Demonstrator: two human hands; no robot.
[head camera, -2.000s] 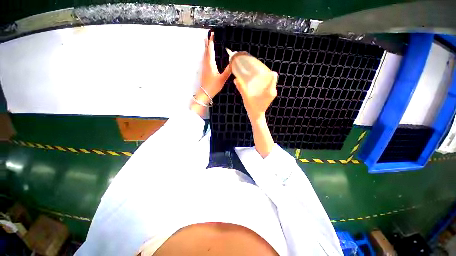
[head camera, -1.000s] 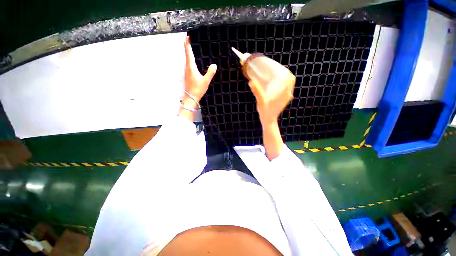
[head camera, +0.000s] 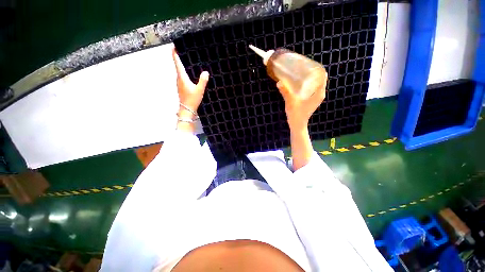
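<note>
Black housings (head camera: 239, 101) lie edge to edge in a large grid on the bench in front of me. My right hand (head camera: 307, 95) is shut on an amber squeeze bottle (head camera: 290, 68), held over the grid. Its pale dispensing nozzle (head camera: 259, 51) points up and left over the cells; whether it touches them I cannot tell. My left hand (head camera: 190, 90) rests at the grid's left edge, thumb apart from the fingers, holding nothing. Its fingertips lie along the upper left edge.
White bench paper (head camera: 95, 106) is left of the grid, with another strip on its right. A blue crate (head camera: 417, 79) with black parts (head camera: 444, 109) stands at the right. The wrapped back edge (head camera: 122, 45) runs behind. Below is green floor with yellow-black tape.
The view has turned, so the grid sits further left and tilted. My left hand stays along its left edge, with the thumb now apart. The bottle is further from my left hand than at first.
</note>
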